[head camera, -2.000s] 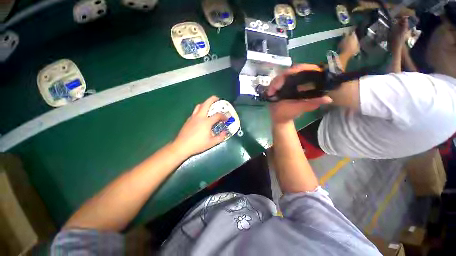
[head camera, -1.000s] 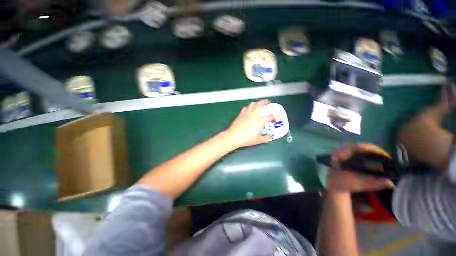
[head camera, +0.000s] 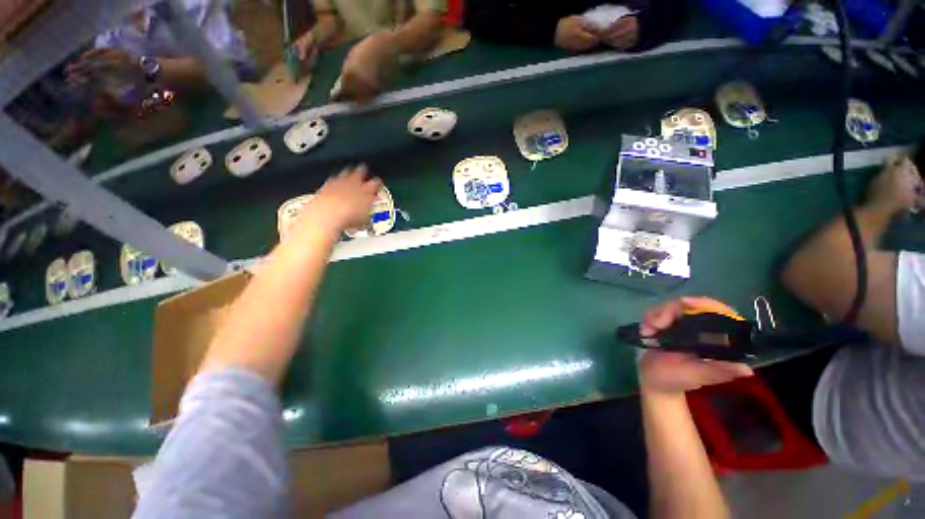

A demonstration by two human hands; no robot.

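Observation:
My left hand (head camera: 348,199) reaches over the row of housings behind the white stripe. It partly covers an off-white housing with blue and silver insides (head camera: 383,215); whether its fingers grip this housing is unclear. Another housing (head camera: 294,215) lies just left of it, partly behind my forearm. My right hand (head camera: 674,340) is closed around the black and yellow-orange electric screwdriver (head camera: 710,335), held level over the front of the bench, tip to the left. The screw feeder (head camera: 661,198) stands beyond the screwdriver.
More housings (head camera: 481,183) lie along the green bench, with covers with dark holes (head camera: 432,124) farther back. An open cardboard tray (head camera: 183,340) lies at left. A black cable (head camera: 844,182) hangs at right, near another worker's arm (head camera: 847,258). People sit opposite. A red stool (head camera: 745,426) is below.
My left hand has moved left and away from me, from the near side of the white stripe to the housing row. The view has shifted. My right hand still holds the screwdriver.

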